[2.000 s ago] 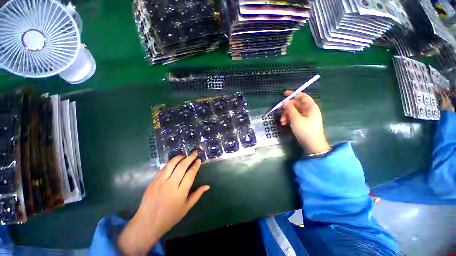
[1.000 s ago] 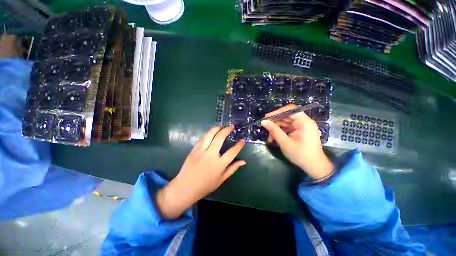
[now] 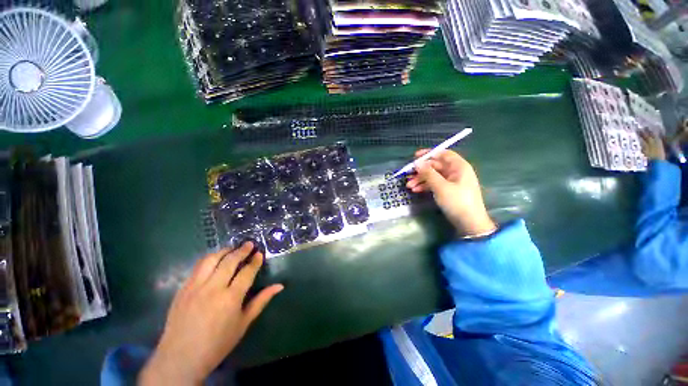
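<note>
The blister tray (image 3: 290,197) of round black parts lies flat on the green mat. My left hand (image 3: 207,301) rests with its fingertips on the tray's near left corner, fingers spread. My right hand (image 3: 451,185) holds the white-looking tweezers (image 3: 437,151), their tip over the release liner sheet (image 3: 383,215) just right of the tray. Rows of small black die-cut pieces (image 3: 394,192) show on the liner. Whether the tip holds a piece is too small to tell.
Dark spare sticker sheets (image 3: 354,121) lie behind the tray. Rear tray stacks (image 3: 249,45), a striped stack (image 3: 370,45) and pale stacks (image 3: 498,38) stand beyond. A fan (image 3: 38,71) is rear left, another stack (image 3: 56,249) left. Another person's sleeve (image 3: 664,226) is at right.
My right hand with the tweezers has moved from over the tray to the liner on the right. My left hand stays at the tray's near left corner. The view has swung right.
</note>
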